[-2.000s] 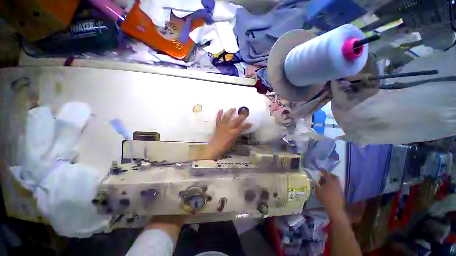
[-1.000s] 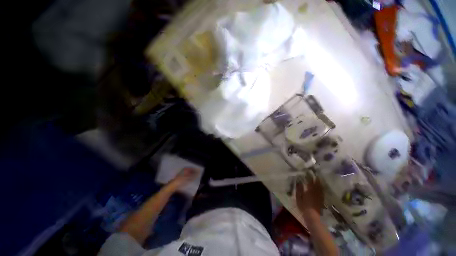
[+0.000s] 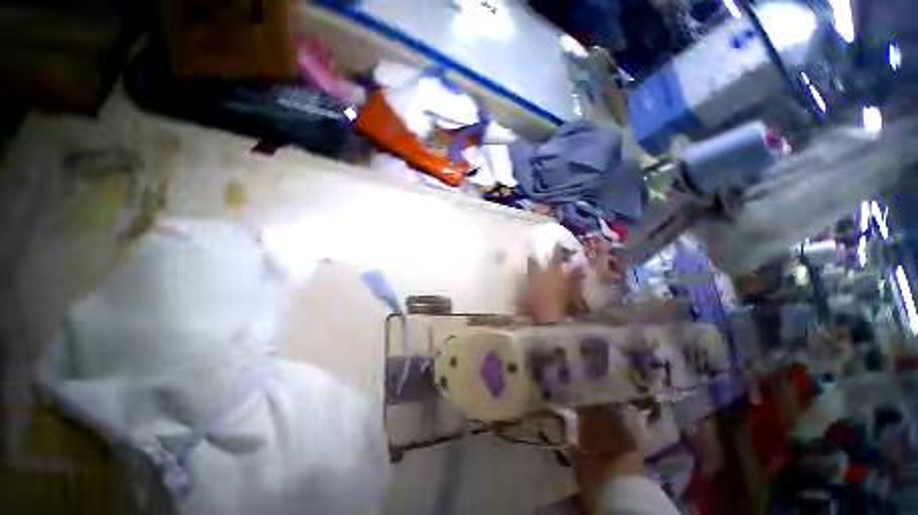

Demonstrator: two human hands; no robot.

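The cream sewing machine head [image 3: 594,364] lies across the lower middle on the white tabletop. A white tape roll [image 3: 554,239] stands behind it. My left hand [image 3: 554,290] reaches through under the head, its forearm and white sleeve showing in front; its blurred fingers are on the roll's near edge. My right hand is not in view. A pale blue strip [image 3: 380,290] lies beside the bed plate, left of the head. The fingertips and the needle area are blurred.
A large white crumpled heap [image 3: 232,402] covers the tabletop's left. Behind the table are an orange piece [image 3: 408,139], white scraps and a grey-blue cloth [image 3: 582,171]. A pale blue thread cone [image 3: 727,158] stands at the upper right.
The view has swung back from the left floor side to the machine. My left hand has gone from a white piece at the left to the roll. My right hand has left the view.
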